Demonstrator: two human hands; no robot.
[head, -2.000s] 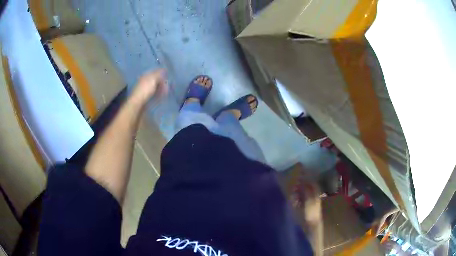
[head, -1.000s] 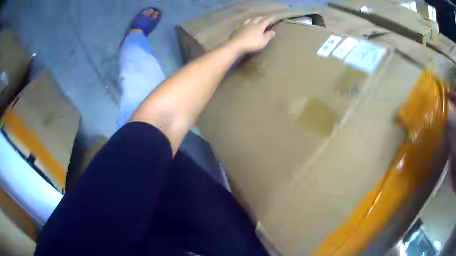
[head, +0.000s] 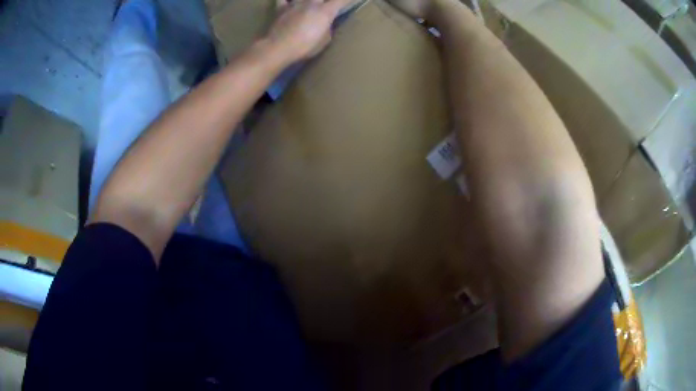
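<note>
A large brown cardboard carton (head: 359,153) fills the middle of the view, close to my body and blurred. A white paper label (head: 444,157) on it is partly covered by my right forearm. My left hand (head: 304,29) lies at the carton's top edge, fingers bent over the edge. My right hand (head: 412,6) is at the same far edge, cut off by the picture's top, so its fingers cannot be made out.
More cartons (head: 595,69) lie at the upper right. Another carton with orange tape (head: 38,168) stands at the left. Orange tape (head: 629,336) shows at the lower right. My leg (head: 130,92) and grey floor (head: 53,53) are at the upper left.
The carton has turned and now lies between my arms. My left hand has moved left along its edge. My right arm has swung in from the right rim to the far edge.
</note>
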